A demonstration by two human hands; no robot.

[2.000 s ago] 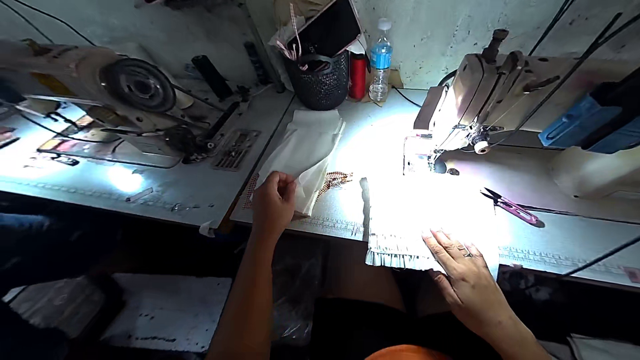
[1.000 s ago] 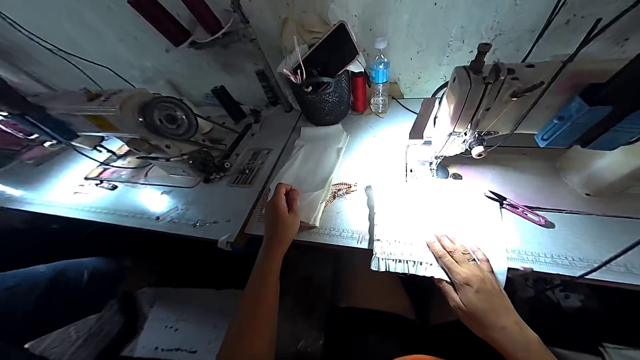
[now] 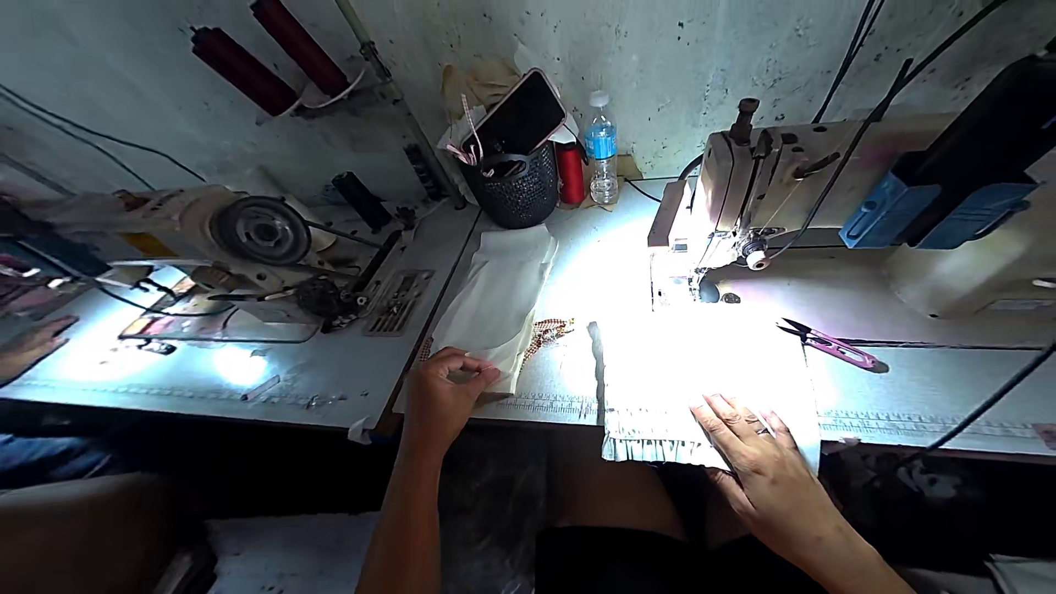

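My left hand (image 3: pixel 452 388) has its thumb and forefinger together at the near end of a folded strip of off-white fabric (image 3: pixel 499 289); whether it pinches the cloth is unclear. Under that strip a brown checked fabric (image 3: pixel 549 332) sticks out. My right hand (image 3: pixel 755 454), with a ring, rests flat and spread on a white fabric piece (image 3: pixel 709 363) whose near edge is gathered. Glare washes out much of this piece. Its far edge lies close to the needle area of an industrial sewing machine (image 3: pixel 734 190). Purple thread snips (image 3: pixel 837 346) lie to its right.
A black basket (image 3: pixel 516 194) with a phone (image 3: pixel 520 115), a red thread spool (image 3: pixel 569 173) and a water bottle (image 3: pixel 602 148) stand by the wall. At left is another sewing machine (image 3: pixel 198 231), with a co-worker's hand (image 3: pixel 33 346) beside it. A cable (image 3: pixel 982 404) hangs at right.
The view has swung somewhat left, bringing in a co-worker's hand at the far left. My hands stay about where they were on the two fabric pieces.
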